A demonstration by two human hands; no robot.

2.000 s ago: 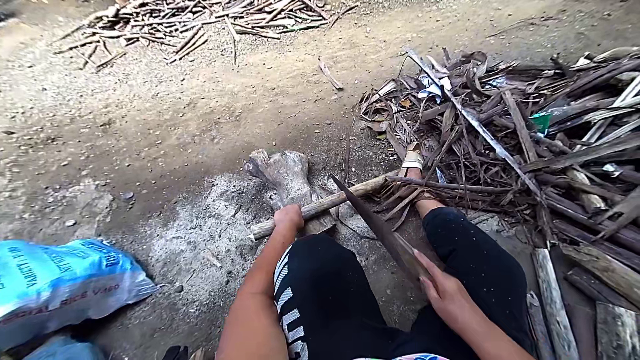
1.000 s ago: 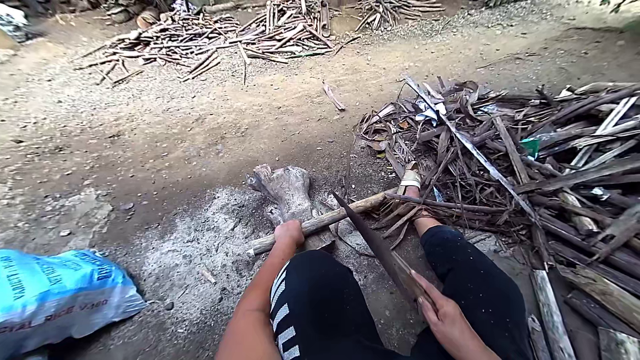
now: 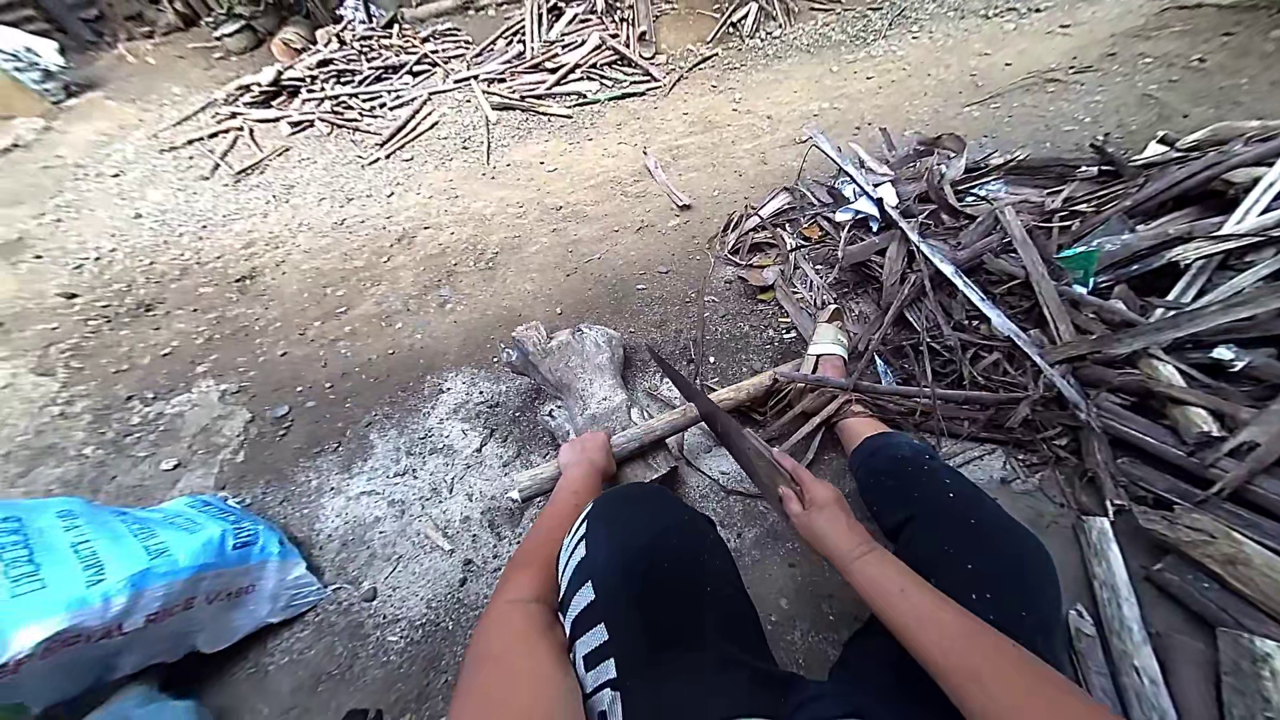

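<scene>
My left hand (image 3: 587, 456) grips a pale wooden stick (image 3: 655, 428) near its left end. The stick slants up to the right, in front of a gnarled grey wood block (image 3: 592, 372) on the ground, and its far end reaches the brushwood by my sandalled foot (image 3: 829, 345). My right hand (image 3: 817, 505) holds a long dark blade, a machete or saw (image 3: 722, 425), with its tip pointing up and left. The blade crosses over the stick to the right of my left hand. The handle is hidden in my right hand.
A large heap of dry branches and bark (image 3: 960, 260) lies on the right, with split wood pieces (image 3: 1125, 610) below it. A pile of cut sticks (image 3: 420, 75) lies at the back. A blue and white sack (image 3: 150, 590) sits at the lower left, beside pale ash or dust (image 3: 420, 500).
Both hands keep nearly the same hold on the stick and the blade. The view has tilted up a little, showing more of the back stick pile.
</scene>
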